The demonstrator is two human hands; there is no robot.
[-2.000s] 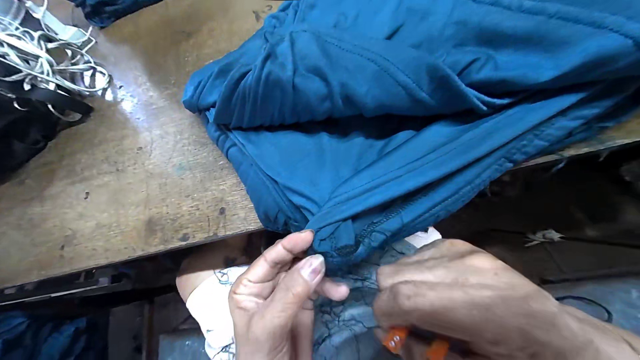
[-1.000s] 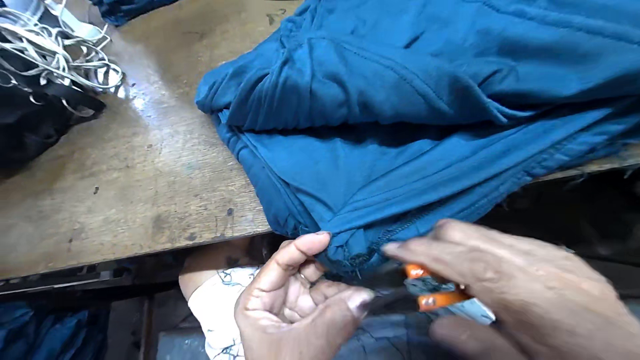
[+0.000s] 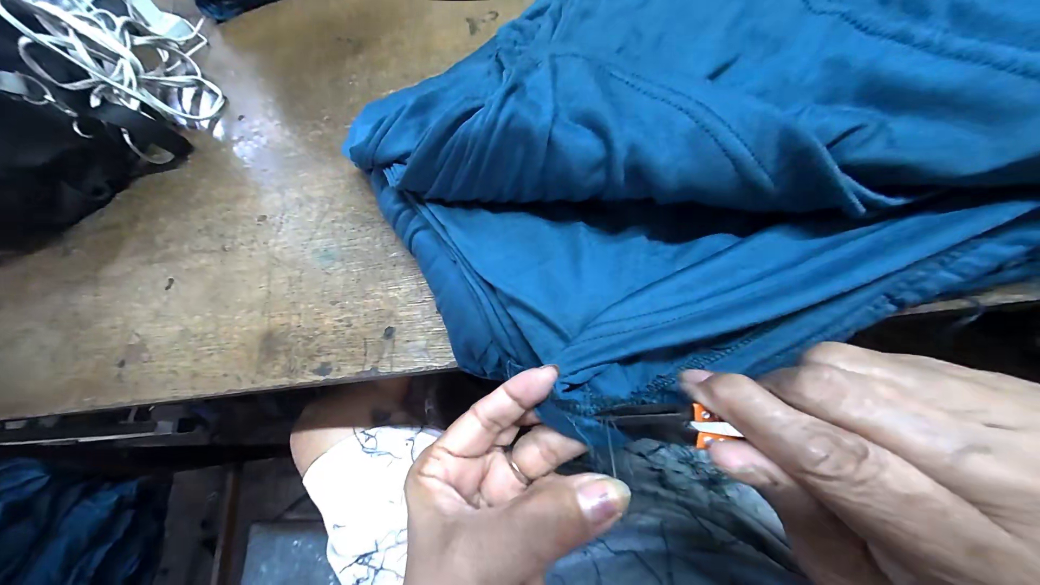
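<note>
A blue fabric garment (image 3: 650,162) lies bunched over the edge of the wooden table, its seamed lower edge hanging over the front. My left hand (image 3: 504,487) is at the hanging edge, index and middle fingertips against the fabric and thumb apart from them. Small orange-handled thread snips (image 3: 705,426) are held in my right hand (image 3: 877,447), their dark blades pointing left along the seam. Loose threads hang near the blade tips, between the two hands. My right palm and part of the snips' handle are hidden behind the fingers.
On the wooden table (image 3: 203,301), a tangle of white cords (image 3: 122,65) and black fabric (image 3: 57,162) lie at the upper left. Dark blue cloth (image 3: 73,520) sits low at the left, below the table edge. Patterned white cloth (image 3: 366,504) covers my lap.
My right hand has turned the snips so the blades now point left at the seam edge. Earlier they were folded lower in the hand. My left hand has stayed by the fabric edge.
</note>
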